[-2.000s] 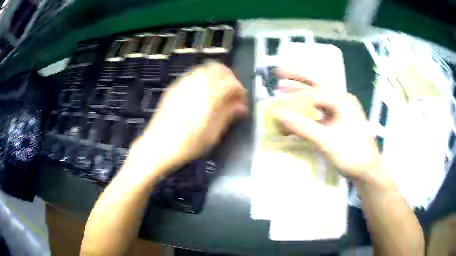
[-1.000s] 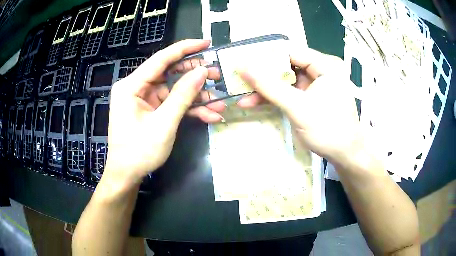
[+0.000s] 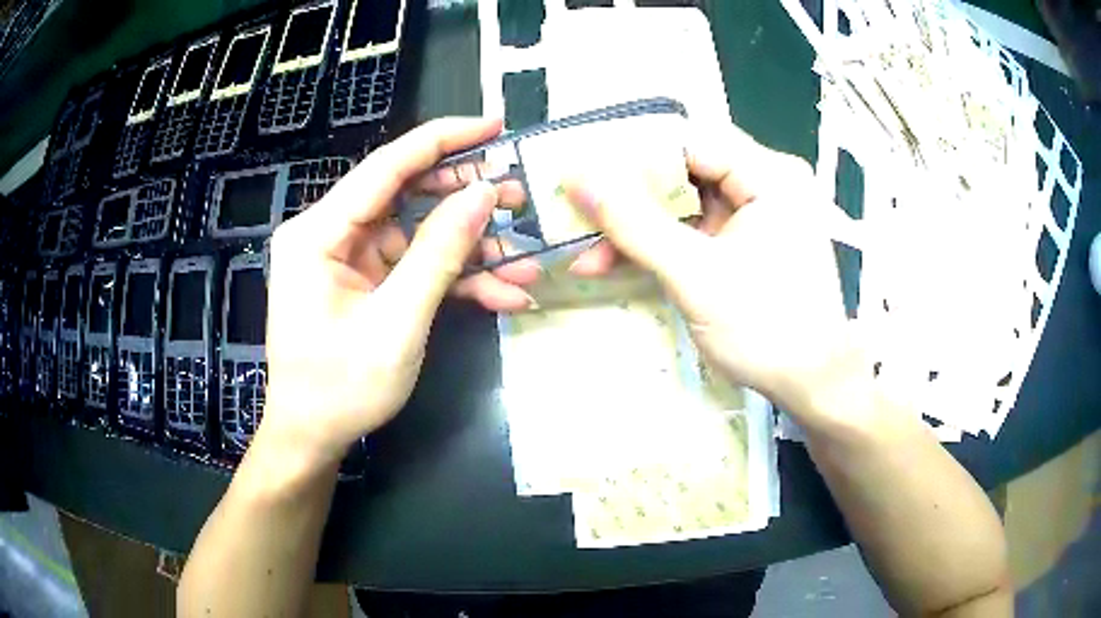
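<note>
A dark phone front housing [image 3: 528, 235] is held sideways above the bench between both hands. My left hand [image 3: 362, 278] grips its keypad end, with the thumb on the near face and fingers seen through the openings. A pale cream screen adhesive [image 3: 616, 169] lies over the window end. My right hand [image 3: 761, 266] holds that end, with its thumb on the adhesive and fingers at the edge and below. Under the hands lie adhesive sheets [image 3: 664, 513], yellowish with faint marks. The adhesive's far corners are partly hidden by the right hand.
A black blister tray [image 3: 181, 229] with rows of housings is at left, some lying sideways. White waste sheets [image 3: 954, 314] with window-shaped holes lie at right, with release liner scraps [image 3: 899, 103] on top. A brown cardboard box [image 3: 115, 567] is below the bench edge at lower left.
Two seconds ago the hands were apart, the left over the tray and the right over the sheets. Now both hold the housing with adhesive on it. Since one second ago they have barely moved.
</note>
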